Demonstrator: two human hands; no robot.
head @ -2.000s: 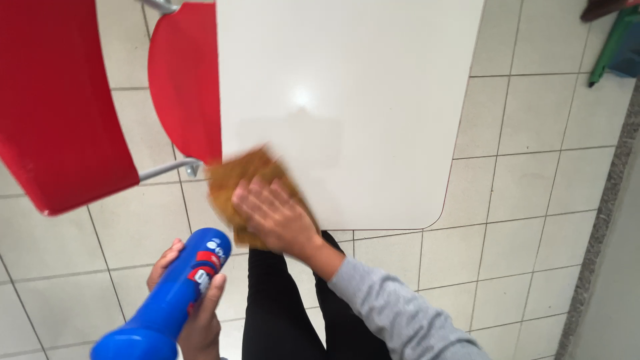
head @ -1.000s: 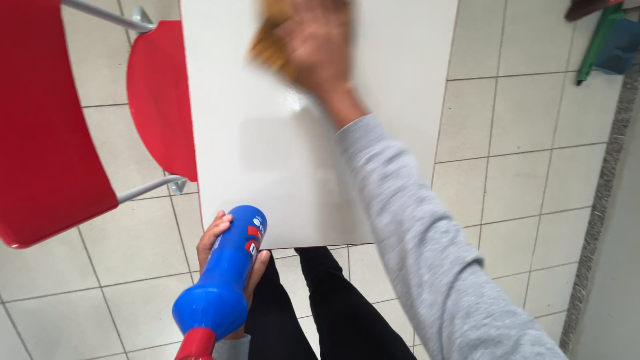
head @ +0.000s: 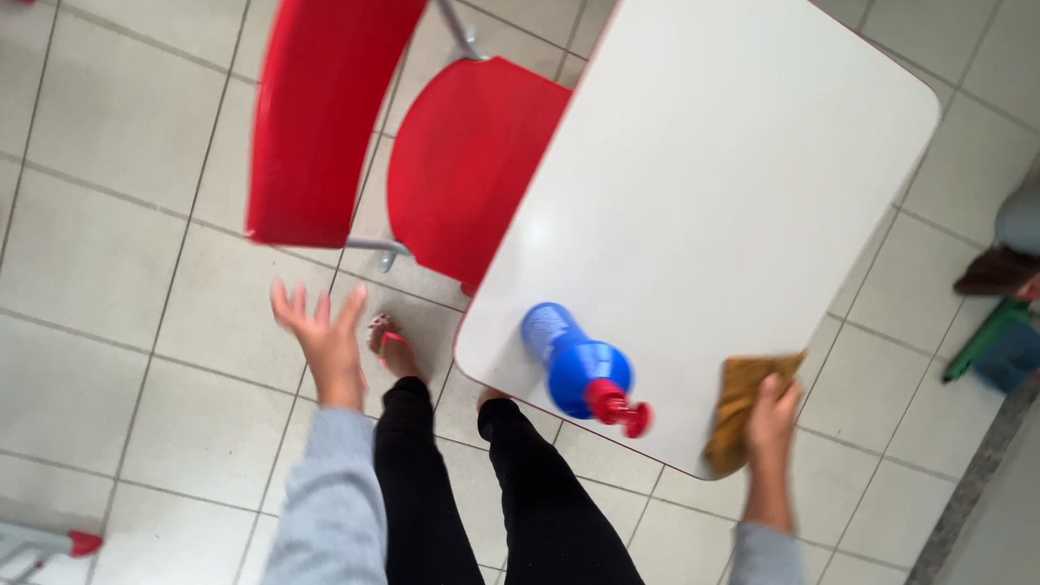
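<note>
My left hand [head: 325, 345] is raised over the tiled floor, fingers spread, holding nothing. A blue plastic bottle with a red cap [head: 581, 361] stands on the near end of the white tabletop [head: 707, 179], between my two hands. At the near right corner my right hand [head: 772, 414] grips a mustard-brown cloth [head: 735, 402], which lies against the table's surface and edge. The bottle is out of reach of both hands' fingers, touching neither.
A red chair [head: 479, 162] with metal legs is tucked at the table's left side. My feet and black-clad legs are below the near edge. Green and blue objects [head: 991, 341] lie at the far right by the wall. A red-tipped metal leg [head: 81, 543] shows lower left.
My left hand has let go of the blue bottle, which now stands on the table. My right hand has brought the cloth from farther up the table to the near right corner. The view has turned.
</note>
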